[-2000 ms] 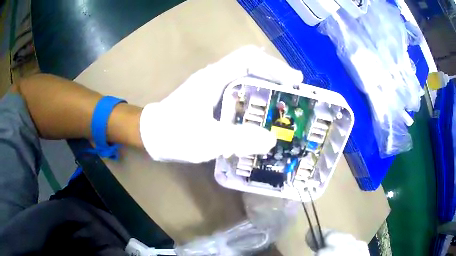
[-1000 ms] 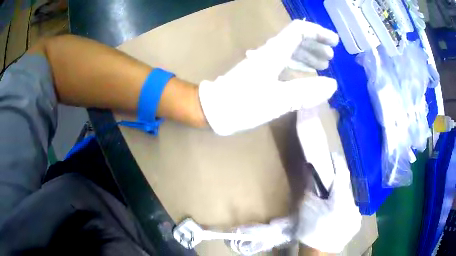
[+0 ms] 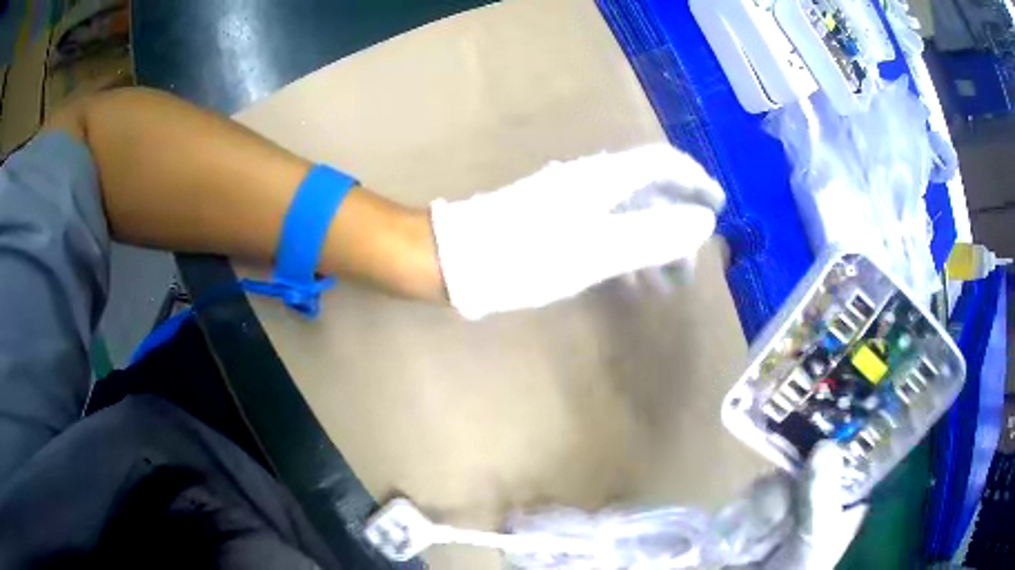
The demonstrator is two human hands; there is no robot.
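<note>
A white power strip housing is tilted at the right, open side up, showing its circuit board and yellow transformer. My right hand, gloved and blurred, grips its lower edge near the bottom of the view. The tweezers cannot be made out. My left hand, in a white glove, is over the cardboard sheet, fingers loosely bent and slightly apart, with nothing seen in it. The white plug and bagged cord lie along the bottom, running toward my right hand.
Stacked blue plastic sheets lie right of the cardboard. On them are white housing parts, another open unit and crumpled clear bags. A bottle of yellow liquid stands at the far right. A blue wrist strap circles my left wrist.
My left hand has let go of the housing, which my right hand now holds farther right. The plug has come fully into view at the bottom. Since one second ago, my left fingers have moved down and closer together.
</note>
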